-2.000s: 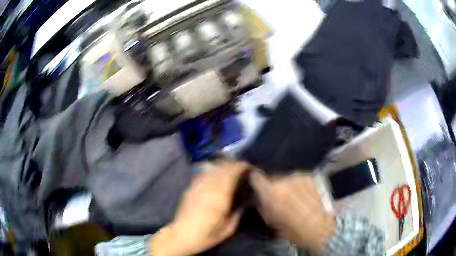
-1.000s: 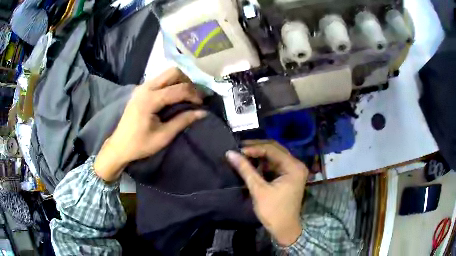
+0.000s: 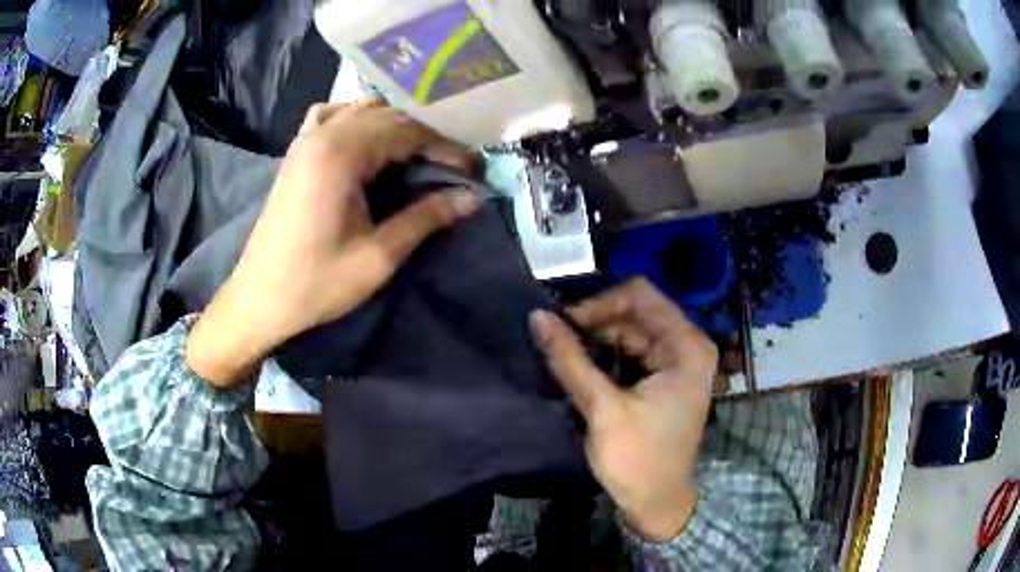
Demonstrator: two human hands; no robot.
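A dark cloth piece hangs between my hands, in front of the overlock machine and over the table's front edge. My left hand pinches its upper left edge between thumb and fingers, just left of the presser foot. My right hand pinches its right edge below the presser foot. The cloth's right edge runs beside the pale plate under the foot. I cannot tell whether the edge is under the foot. A grey garment lies heaped at the left.
A blue scrap tray with dark lint sits below the machine head. White tension dials line its front. The white table has a dark hole. At lower right, a drawer holds a black rectangle and red-handled scissors.
The view has moved closer to the machine. Both hands keep pinching the dark cloth. Its lower part has shifted, and the pale thread line across it no longer shows clearly.
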